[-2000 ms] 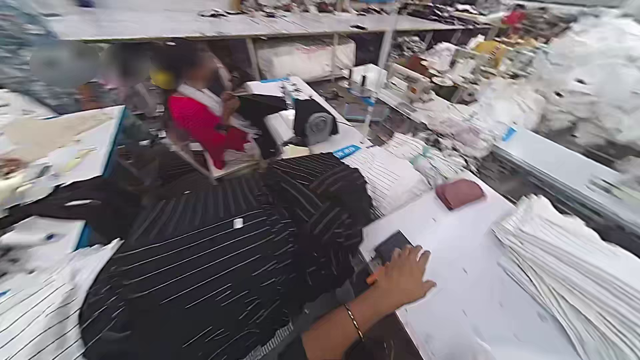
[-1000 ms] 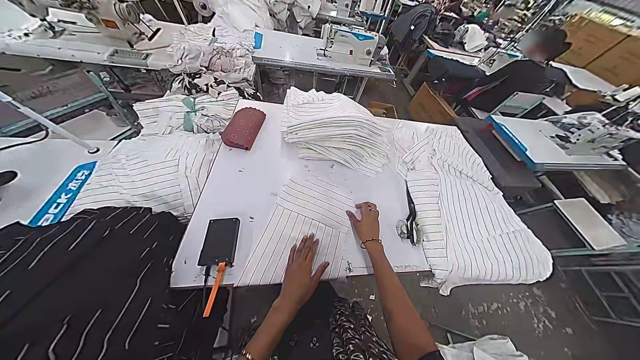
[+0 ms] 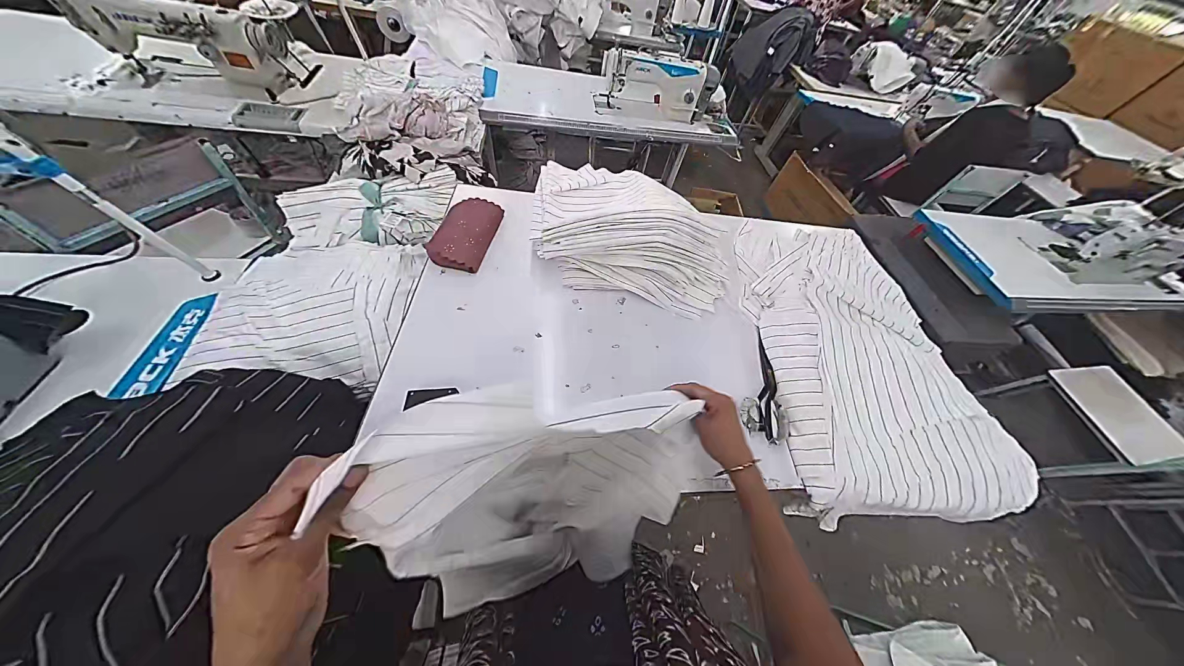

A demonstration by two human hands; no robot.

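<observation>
A white striped fabric piece [image 3: 518, 472] hangs between my hands over the near edge of the white table [image 3: 481, 342]. My left hand [image 3: 277, 546] pinches its left corner between thumb and fingers. On the right, my right hand [image 3: 717, 425] grips the other top corner. Beyond the cloth lies a stack of folded striped fabric [image 3: 629, 240], with a dark red scalloped case [image 3: 467, 234] to its left. Part of a black rectangular device [image 3: 431, 397] shows behind the cloth. Dark metal scissors [image 3: 766, 412] lie just right of my right hand.
Black striped fabric [image 3: 176, 481] heaps at the left. More white striped fabric [image 3: 879, 370] drapes off the table's right side. A tied fabric bundle [image 3: 370, 208] lies at the back left. Behind stands a sewing machine [image 3: 657, 83]; a person [image 3: 980, 139] sits at the back right.
A second ago both hands rested on the striped fabric flat on the table; now they hold it raised by its corners. Earlier the view faced further left, over the black fabric.
</observation>
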